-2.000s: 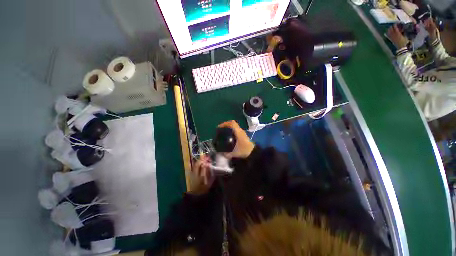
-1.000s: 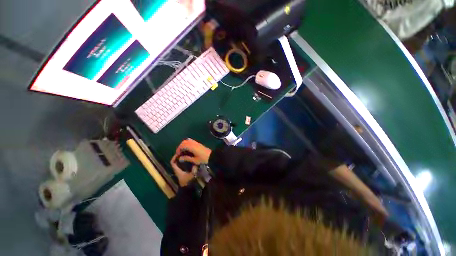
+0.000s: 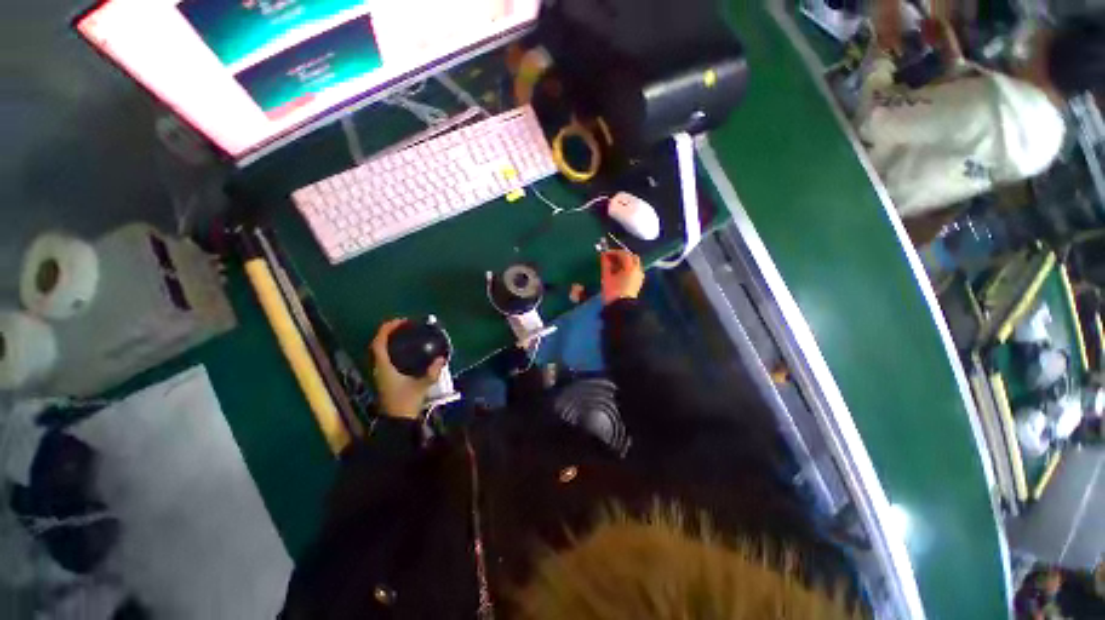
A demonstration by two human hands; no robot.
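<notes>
My left hand [image 3: 398, 382] holds a security camera [image 3: 419, 348] by its black ball head, over the mat's front edge; its white arm hangs below. A second security camera [image 3: 521, 288] stands on the green mat to its right, its round face up. My right hand [image 3: 622, 274] is at the mat's edge beside the mouse, over the spot with small parts. Its fingertips are together, but whether they hold a small part is too small to tell.
Keyboard [image 3: 427, 182], white mouse [image 3: 634, 216], yellow tape roll [image 3: 577, 150] and black label printer [image 3: 679, 85] lie behind. Monitor [image 3: 315, 61] stands at the back left. Green conveyor belt [image 3: 848, 303] curves past on the right, with a person [image 3: 957, 139] across it.
My right hand has left the held camera and reached right to the mouse area. My left hand keeps the camera, its black head now facing up. The head view has turned.
</notes>
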